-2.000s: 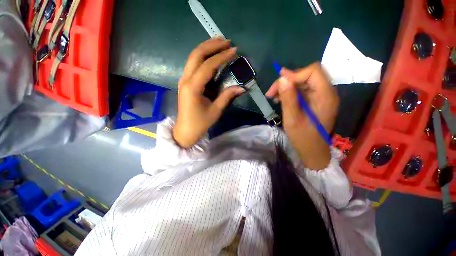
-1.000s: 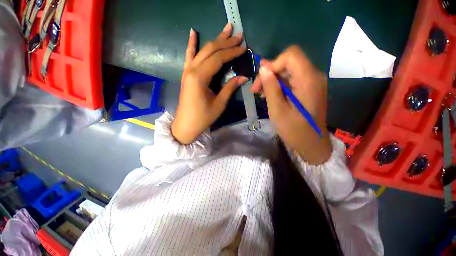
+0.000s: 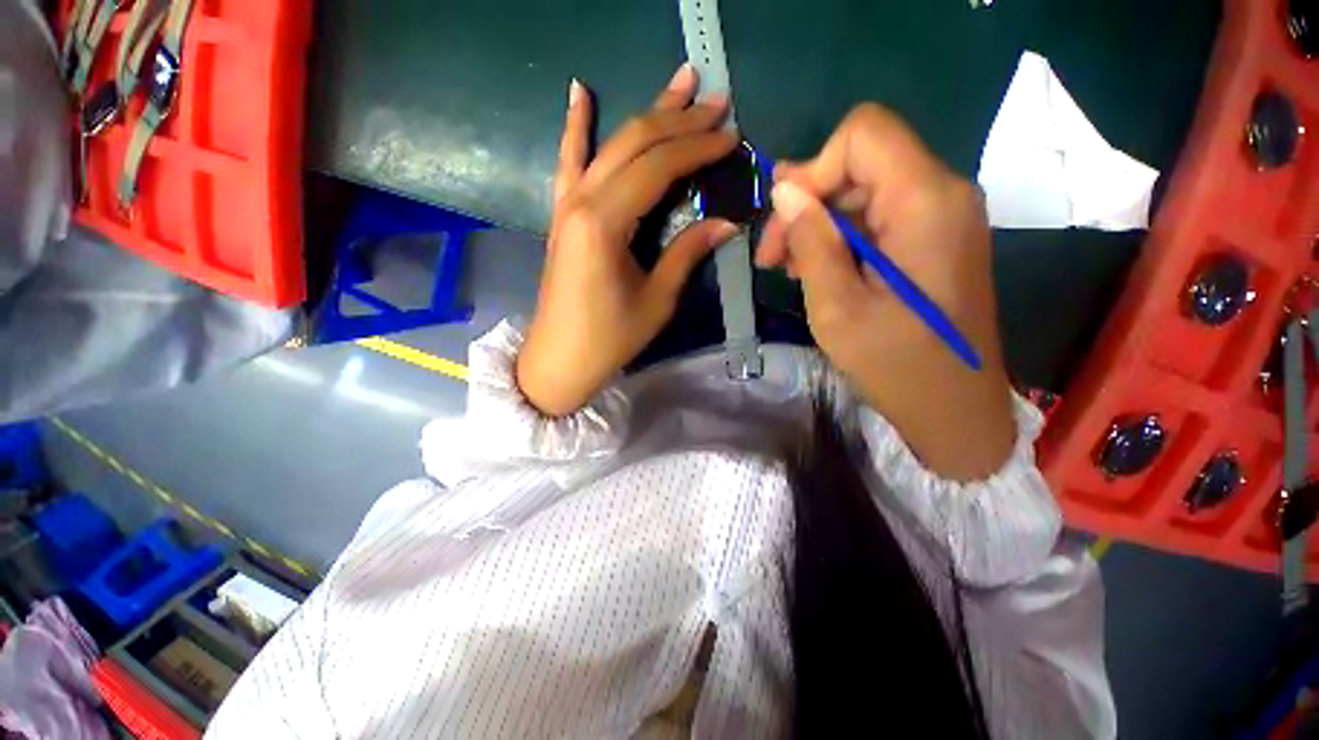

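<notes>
A watch with a black glossy face (image 3: 729,185) lies at the bench's near edge. Its grey strap (image 3: 738,297) runs toward me to a small silver buckle, and the half with holes runs away over the dark green mat. My left hand (image 3: 615,246) holds the watch case, thumb at the near side and fingers at the far side. My right hand (image 3: 897,246) holds a blue stick (image 3: 908,294) like a pencil. The stick's tip is at the right edge of the case, partly hidden by my fingers.
A red tray (image 3: 261,159) with strapped watches is at the upper left, beside a person's grey sleeve (image 3: 145,340). A white paper or cloth piece (image 3: 1063,159) lies on the mat. Another red tray (image 3: 1157,354) with round dark parts is at the right. A blue stool (image 3: 391,275) stands below the bench.
The watch has turned from slanted to nearly upright in the picture. My right hand has brought the blue stick's tip to the case edge. Over the last second, both hands have shifted slightly right.
</notes>
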